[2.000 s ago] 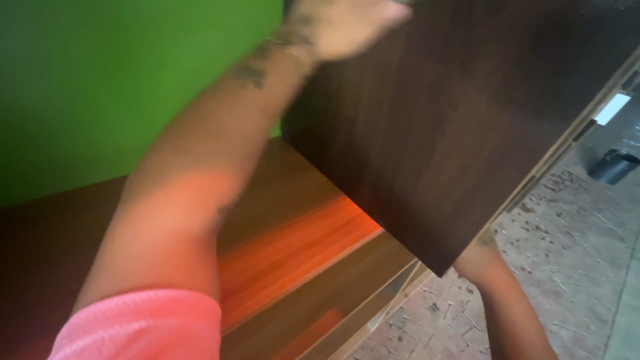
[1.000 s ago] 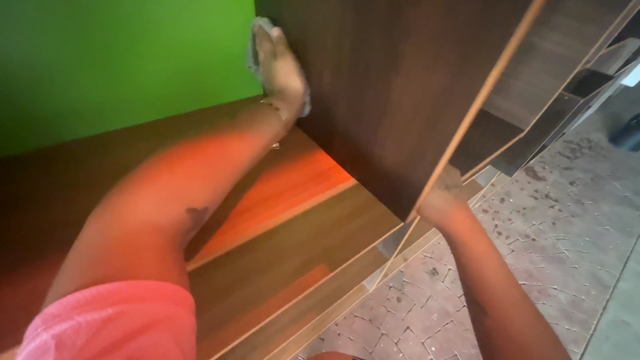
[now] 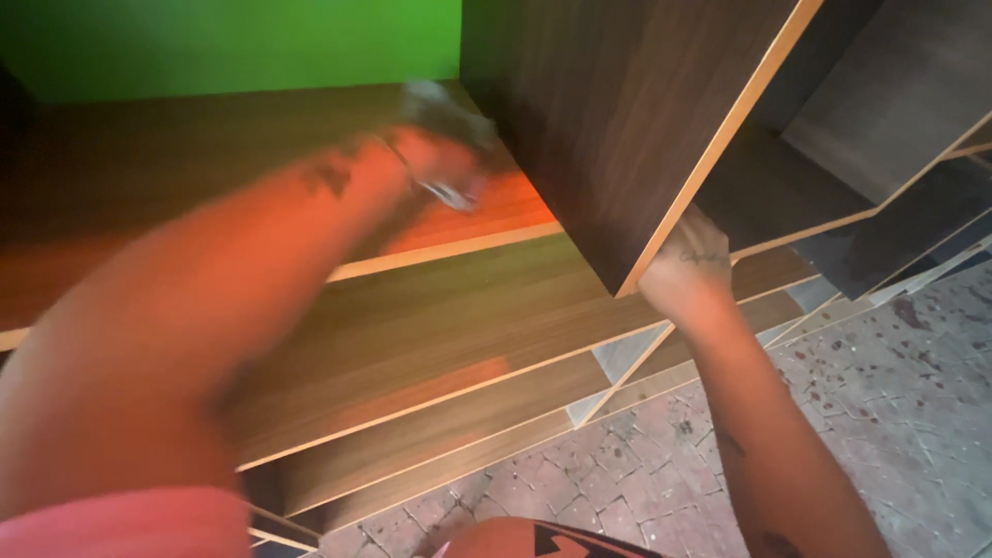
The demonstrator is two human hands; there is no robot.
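Observation:
My left hand [image 3: 446,159], blurred, holds a grey cloth [image 3: 446,112] at the inner corner of a wood-grain shelf [image 3: 232,124], beside the foot of a dark upright panel [image 3: 620,116]. My right hand [image 3: 690,260] is at the lower front corner of that panel, by its light edge strip, with the fingers partly hidden behind it. Whether the right fingers grip the edge is hard to tell.
A green back wall [image 3: 232,46] closes the shelf behind. Stepped lower shelves [image 3: 434,325] with light edges lie below. More dark compartments [image 3: 806,178] stand to the right. The paved floor [image 3: 876,387] bears dark spots.
My left hand with the cloth has moved from high on the dark panel down onto the shelf by its base. My right hand remains near the panel's lower front corner.

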